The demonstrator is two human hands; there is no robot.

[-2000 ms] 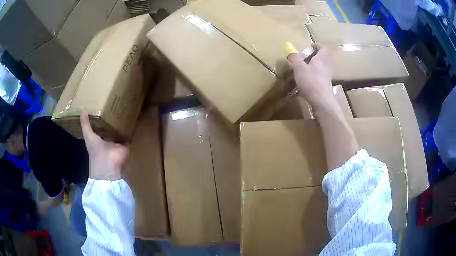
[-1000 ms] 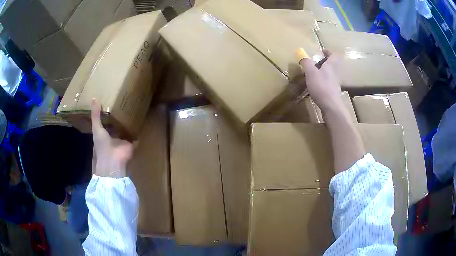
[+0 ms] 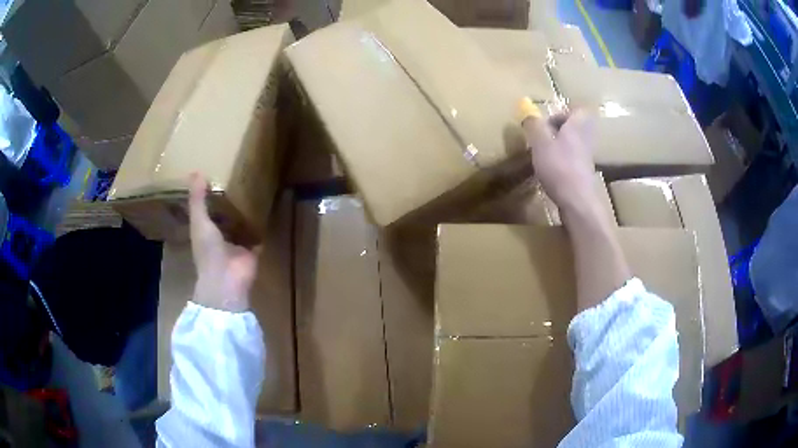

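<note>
My left hand grips the lower near corner of a tilted sealed carton at the left, thumb on its top, fingers hidden beneath. My right hand, a yellow finger cover on its thumb, holds the right corner of a second sealed carton, which lies askew above the stack; its fingertips are partly hidden. The two held cartons meet near the upper left. Below them are sealed cartons of the carton stack, with shiny tape along their seams.
Another carton stands high at the near right, with more cartons behind it. A carton wall is at the back left. A person's dark-clad back or head is low at the left. A yellow floor line runs at the back right.
The right-hand carton has turned and its near corner has moved left. The left carton and my left hand have shifted slightly right, and the carton's printed side has turned more out of view.
</note>
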